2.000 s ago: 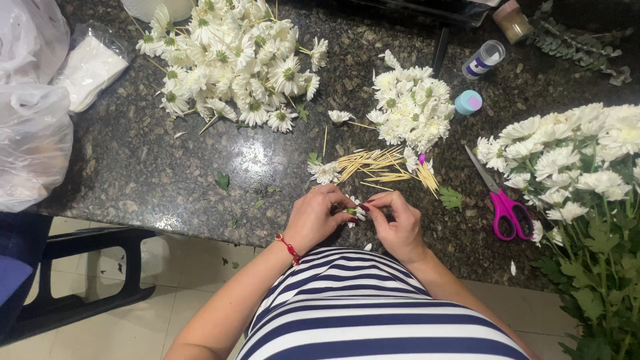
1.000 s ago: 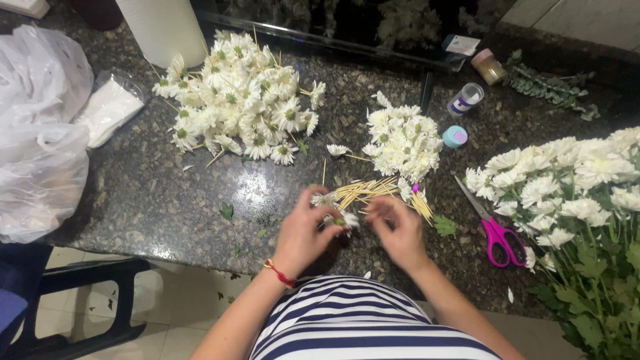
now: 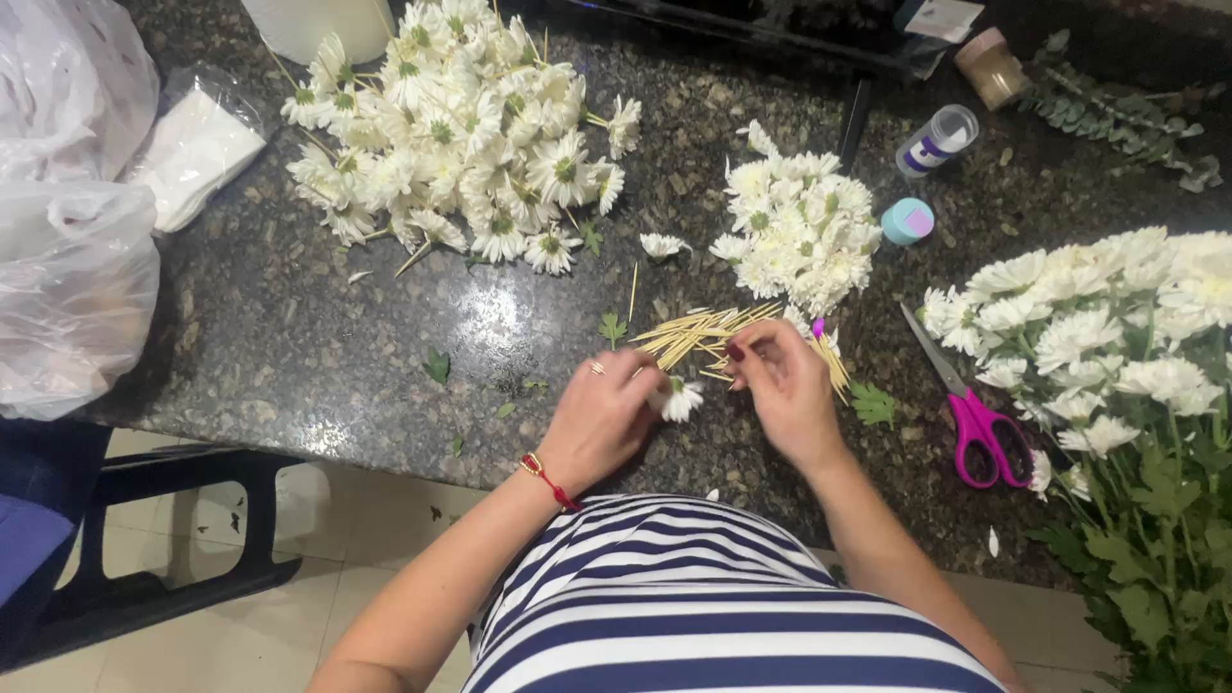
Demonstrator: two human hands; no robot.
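My left hand (image 3: 604, 414), with a red bracelet at its wrist, has its fingers closed on a white chrysanthemum head (image 3: 681, 399). To the right, my right hand (image 3: 784, 385) has thumb and forefinger together at the edge of the toothpicks (image 3: 679, 337); whether it pinches one I cannot tell. A large heap of white chrysanthemum heads (image 3: 481, 144), some with toothpicks in them, lies at the upper left. Beyond my right hand is a smaller pile of flower heads (image 3: 799, 221). Pink-handled scissors (image 3: 982, 433) lie open to the right.
Long-stemmed white chrysanthemums (image 3: 1097, 356) cover the right side. A clear container (image 3: 936, 141), its blue lid (image 3: 908, 221), a small jar (image 3: 991, 69) and a eucalyptus sprig (image 3: 1116, 115) lie at the upper right. Plastic bags (image 3: 72, 289) and packed napkins (image 3: 197, 144) are at left, above a black stool (image 3: 260, 520).
My hands were together at a flower two seconds ago and are now apart. My right hand has moved to the toothpicks; my left fingers have closed around a flower head.
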